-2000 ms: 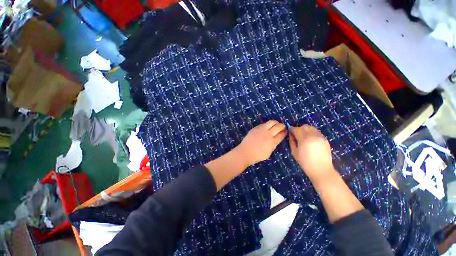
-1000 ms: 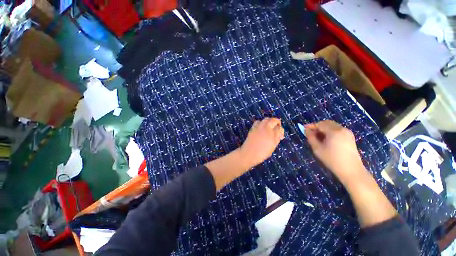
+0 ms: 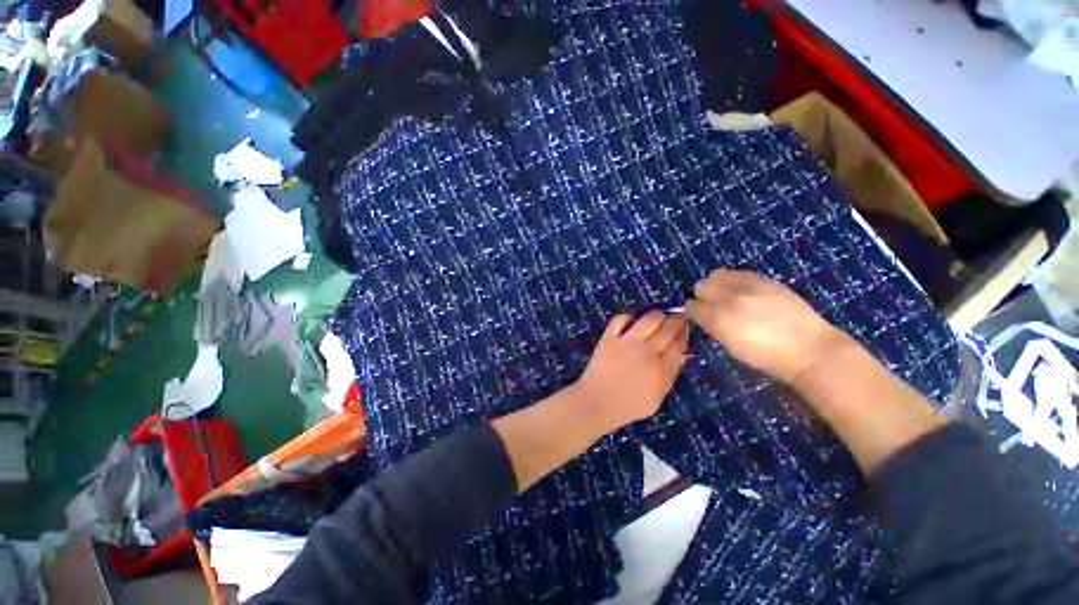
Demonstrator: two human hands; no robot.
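A large navy tweed panel [image 3: 509,260] with a white broken check lies spread in front of me. My left hand [image 3: 639,366] rests on its middle with fingers bent, pinching at the cloth. My right hand [image 3: 751,319] is just to the right, fingertips almost touching those of the left. A small pale sliver shows between the fingertips, probably the hand tool; most of it is hidden by my right fingers. A further tweed panel [image 3: 757,555] lies at the lower right, beside white cloth or paper [image 3: 663,538].
Black garment parts [image 3: 355,101] with a white strip lie at the far edge. An orange crate [image 3: 284,455] and red basket [image 3: 204,463] stand left. Scraps [image 3: 263,231] and a cardboard box [image 3: 124,225] lie on the green floor. A pale worktable [image 3: 935,83] is at upper right.
My right hand was apart from the left one second ago, with the pale tool showing; it has moved left and its fingertips meet the left fingers again. The view has shifted slightly.
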